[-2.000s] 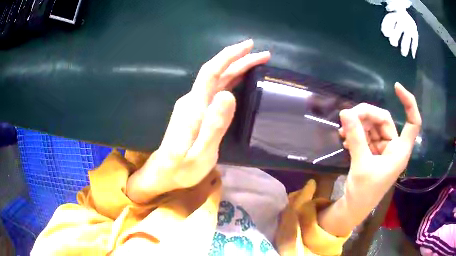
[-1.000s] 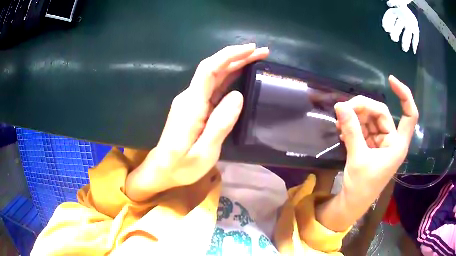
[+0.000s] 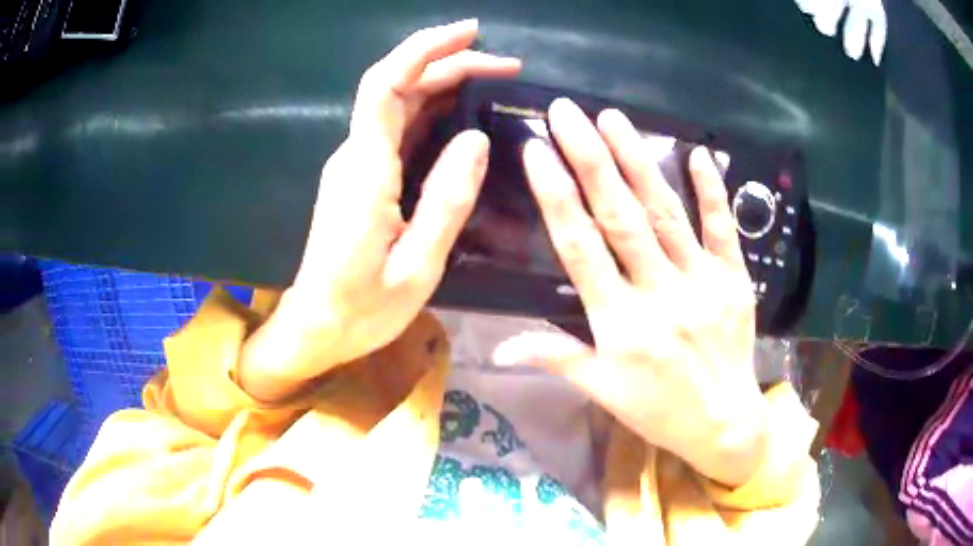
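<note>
A black media player unit (image 3: 784, 256) lies on the dark green bench top, its silver-ringed dial (image 3: 754, 209) and small buttons showing at the right. The glossy front panel (image 3: 501, 229) covers its display, with small yellowish print at the top. My left hand (image 3: 373, 203) grips the unit's left end, thumb on the front and fingers around the top corner. My right hand (image 3: 651, 277) lies flat over the panel with fingers spread, hiding much of it; it grips nothing.
Black speaker units (image 3: 43, 32) stand at the far left. A white glove (image 3: 854, 23) lies at the far right. Blue crates (image 3: 117, 331) are beside the bench at left. A thin clear cord or tube (image 3: 907, 373) loops at the right edge. A person's striped sleeve (image 3: 939, 459) shows at lower right.
My right hand has opened from a pinch over the panel's right part and spread flat on it, uncovering the dial. The unit and my left hand appear slightly further left and up.
</note>
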